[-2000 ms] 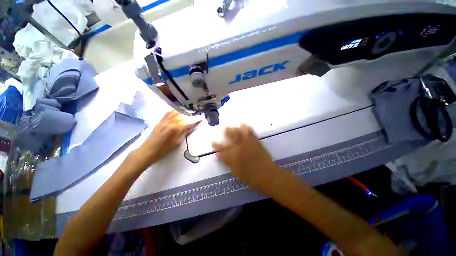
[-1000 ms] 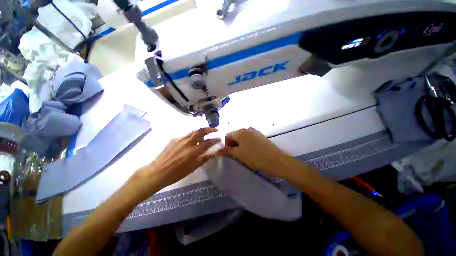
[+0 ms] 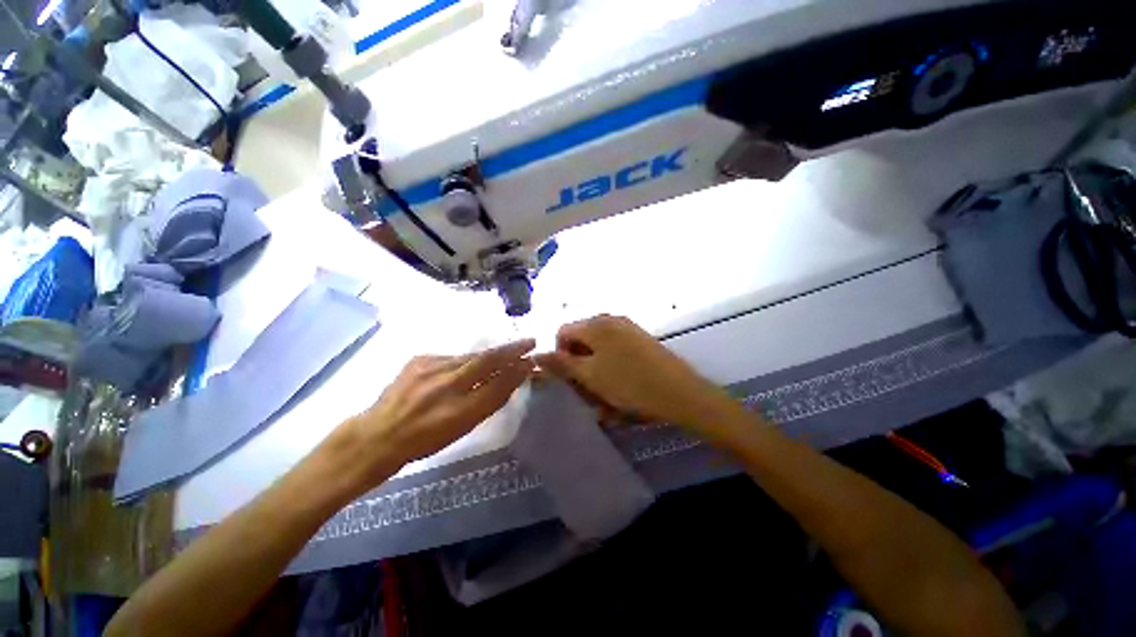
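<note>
A blue-grey fabric strip [image 3: 579, 467] hangs from between my hands over the table's front edge. My right hand [image 3: 610, 363] pinches its upper end, just in front of the presser foot [image 3: 515, 291]. My left hand [image 3: 439, 396] lies flat with fingers extended, its fingertips at the strip's upper end; whether they grip it is unclear. The white sewing machine [image 3: 623, 174] with "JACK" lettering stands behind my hands. A stack of blue-grey pieces [image 3: 249, 392] lies left of the needle area.
Rolled blue-grey bundles [image 3: 156, 317] lie at the far left, with crumpled white fabric [image 3: 143, 106] behind. Black-handled scissors [image 3: 1086, 276] lie on grey cloth [image 3: 997, 268] at the right. A measuring tape strip [image 3: 810, 395] runs along the front edge. The machine head overhangs the work.
A strip has come into view between my hands since the oldest frame. Since one second ago its free end has swung left and down. My hands stay close together near the needle.
</note>
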